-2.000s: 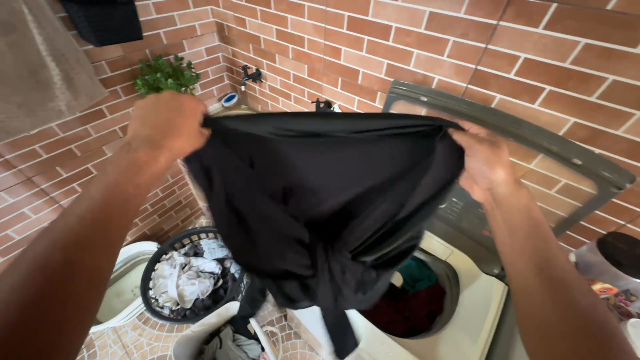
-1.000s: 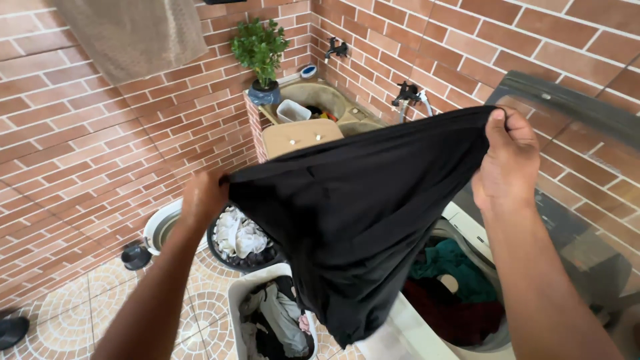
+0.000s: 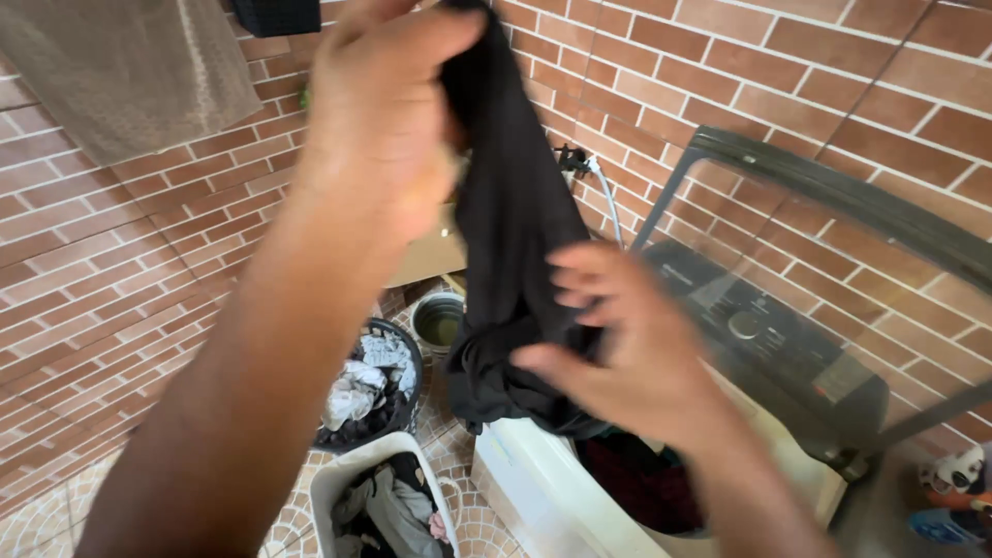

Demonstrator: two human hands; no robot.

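Note:
Raised at upper centre, my left hand [image 3: 387,116] grips one end of a black cloth garment [image 3: 511,209], which hangs down bunched at its lower end. My right hand [image 3: 620,341] is beside the lower part, fingers spread; whether it touches the cloth is unclear. Below and to the right stands a white top-loading washing machine [image 3: 542,480] with its clear lid [image 3: 821,232] raised. Dark red clothes [image 3: 643,480] lie in its drum.
A white bin [image 3: 322,496] with grey and black clothes stands at lower centre-left. Behind it are a dark round basket [image 3: 415,364] of laundry and a bucket [image 3: 438,322] holding liquid. A towel [image 3: 139,77] hangs upper left. A tap [image 3: 572,159] is on the brick wall.
The black garment was stretched between both hands; now it hangs from my left hand, which has risen. My right hand has let go of its corner and come down, fingers apart.

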